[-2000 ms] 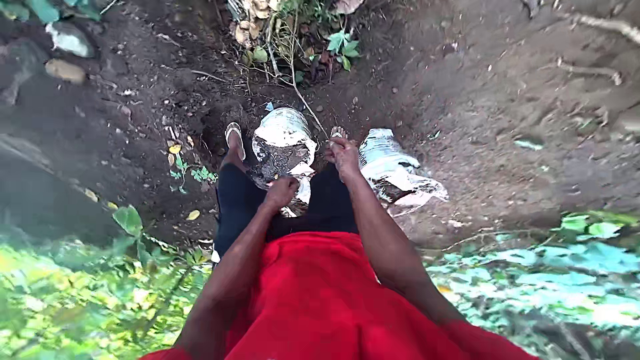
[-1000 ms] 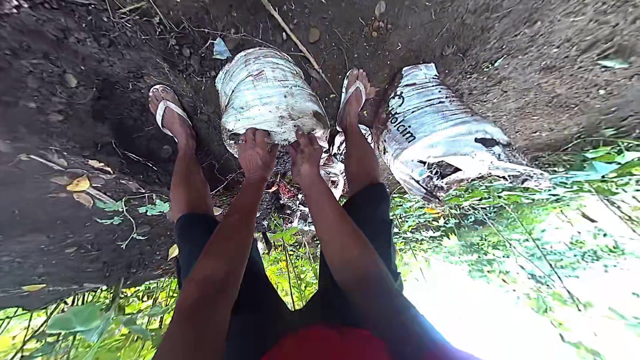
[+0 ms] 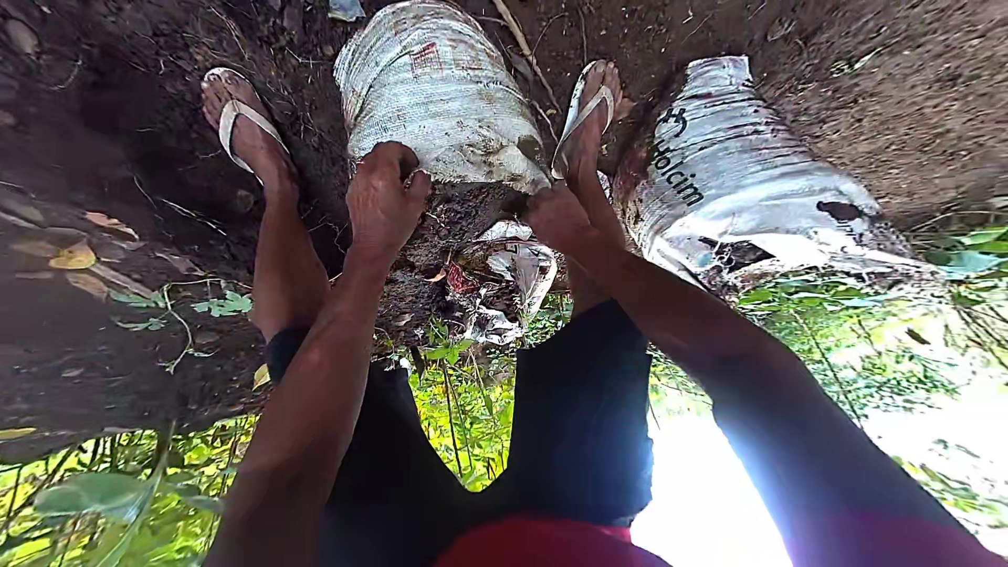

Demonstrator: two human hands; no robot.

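Observation:
A soil-stained white woven sack [image 3: 441, 94] lies on the ground between my feet, its near edge toward me. My left hand [image 3: 387, 189] grips that edge at its left side, fingers curled. At the edge's right corner my right hand [image 3: 557, 216] is closed on the sack cloth. Dark soil [image 3: 433, 260] lies just below the edge, with crumpled, torn white sacking [image 3: 524, 272] on it. A second white woven sack [image 3: 732, 157], bearing printed writing and torn at its near end, lies to the right beyond my right foot.
My feet in white flip-flops [image 3: 236, 122] stand either side of the first sack. A thin stick [image 3: 524, 39] lies beyond it. Dry leaves [image 3: 72, 257] and a small green plant [image 3: 224, 305] are on the earth at left. Green foliage [image 3: 472, 394] grows along the near edge.
My hands were close together on the sack's near edge a second ago; now they are apart, at its left side and right corner. The view has shifted closer to the sacks since two seconds ago.

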